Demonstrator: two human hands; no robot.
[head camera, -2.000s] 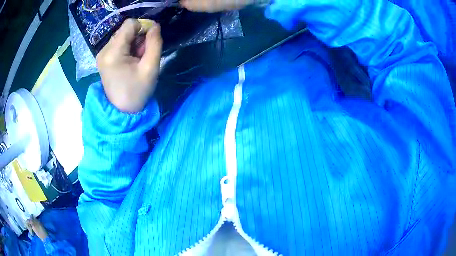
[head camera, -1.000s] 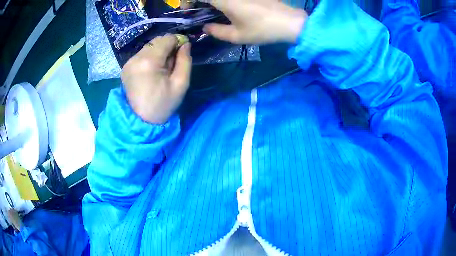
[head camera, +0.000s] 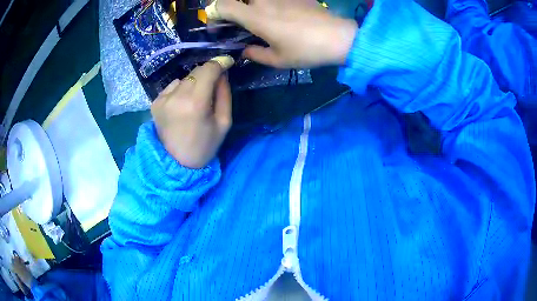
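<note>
The open black electronic unit (head camera: 154, 85) lies at the top of the view, cut off by the upper edge. A pale lilac flat cable (head camera: 191, 45) runs across it, and a bluish circuit board (head camera: 150, 36) shows at its left end. My left hand (head camera: 195, 111) is at the unit's near edge, thumb and forefinger close together; what is between them is hidden. My right hand (head camera: 294, 32) reaches over the unit from the right, fingers over the cable's end; whether it holds anything is unclear. Both hands have pale finger cots.
Bubble wrap (head camera: 121, 88) lies under the unit. A white round-based stand (head camera: 35, 167) and white paper (head camera: 88, 159) are at the left. Another person's hand (head camera: 22, 271) shows at the lower left, and a blue sleeve (head camera: 494, 47) at the upper right. A curved conveyor edge (head camera: 35, 64) runs upper left.
The view has shifted, so the unit shows lower and more fully. My right hand has come down-left over the unit from the top edge. My left hand stays at its near edge.
</note>
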